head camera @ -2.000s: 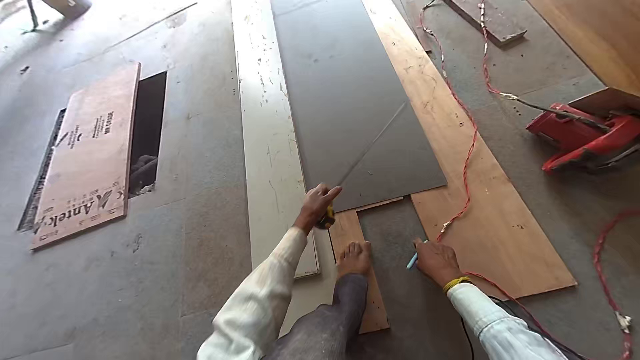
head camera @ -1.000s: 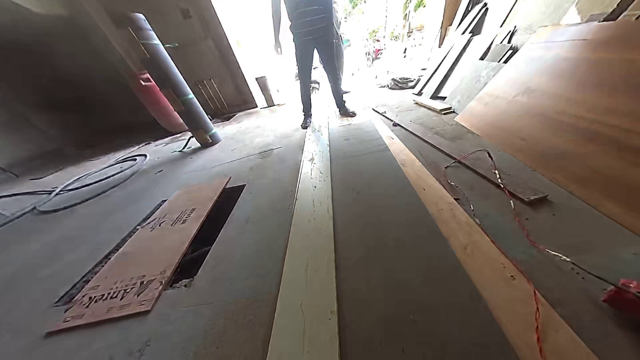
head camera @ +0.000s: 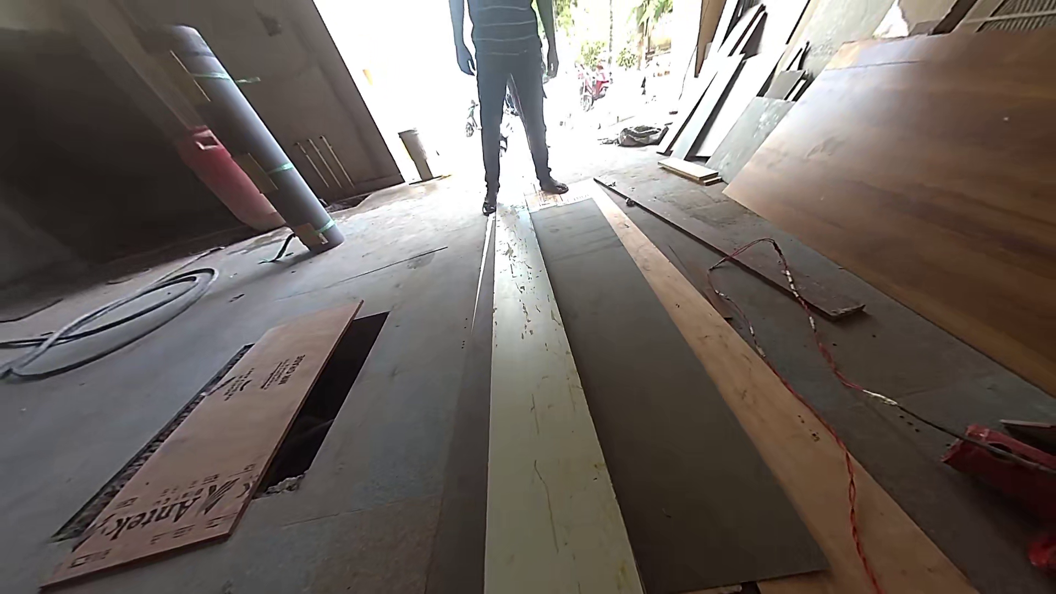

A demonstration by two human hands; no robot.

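Observation:
Neither of my hands shows in this view. A long pale board (head camera: 540, 412) with scuff marks lies on the floor, running away from me. Against its right side is a dark grey sheet (head camera: 676, 429), which rests over a light brown plywood board (head camera: 742, 363). A twisted red wire (head camera: 850, 487) crosses the plywood at the lower right. The tape measure and the small blue item seen earlier are out of view.
A person (head camera: 511, 91) stands at the boards' far end. A plywood panel (head camera: 247, 396) partly covers a floor opening (head camera: 330, 396) at left. A coiled hose (head camera: 124, 322), a leaning roll (head camera: 256, 148), a large wood-grain sheet (head camera: 924, 181) and a red tool (head camera: 998, 470) lie around.
The view has swung up towards the doorway. Two seconds ago both my hands were visible, the left at a tape measure and the right with a small blue item; now neither is in view.

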